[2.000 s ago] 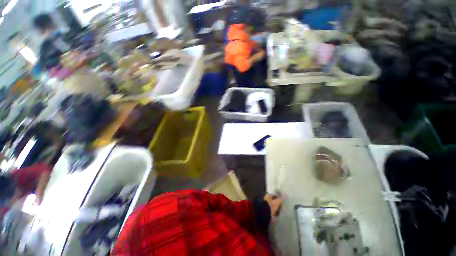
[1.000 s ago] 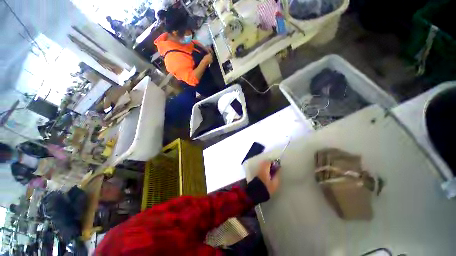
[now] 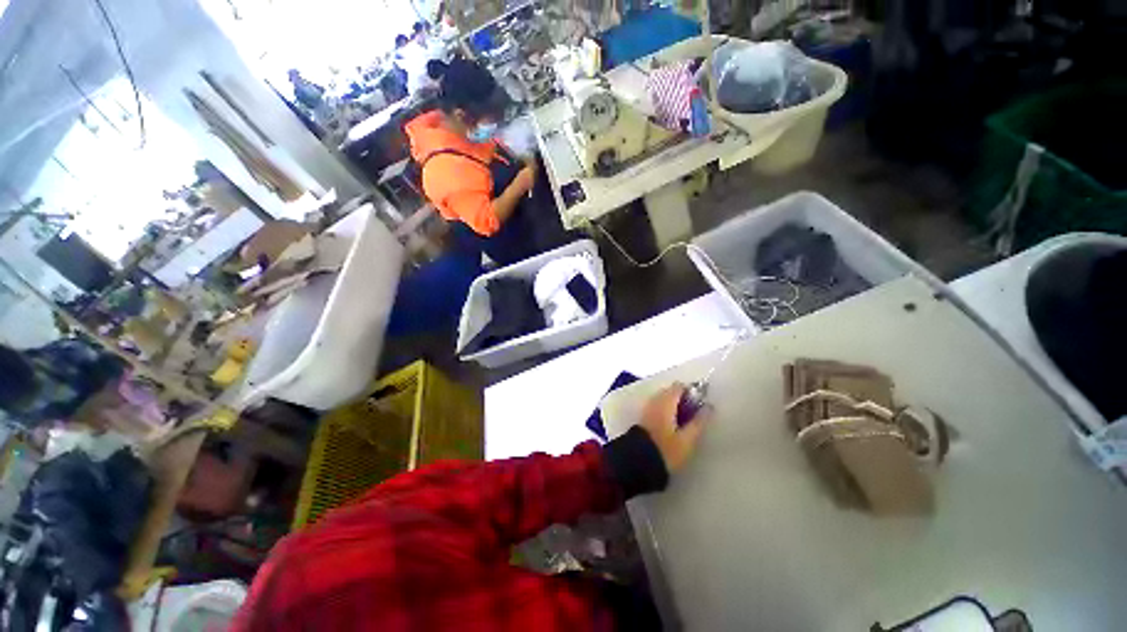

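My left hand, in a red plaid sleeve with a dark cuff, is at the left edge of the white table. It is closed on a small tool with a purple handle; a thin, blurred shaft points up and right from it. A brown bundle of cut pieces, tied with pale cord, lies on the table to the right of the hand, apart from it. My right hand is not in view.
A dark-outlined plate is cut off at the bottom edge. Beyond the table are a grey-white bin, a white bin and a yellow crate. A person in orange is beside another sewing machine.
The view has turned from the machine bed toward the bundle and far bins. My left hand stays near the table's left edge; the purple handle now shows in it.
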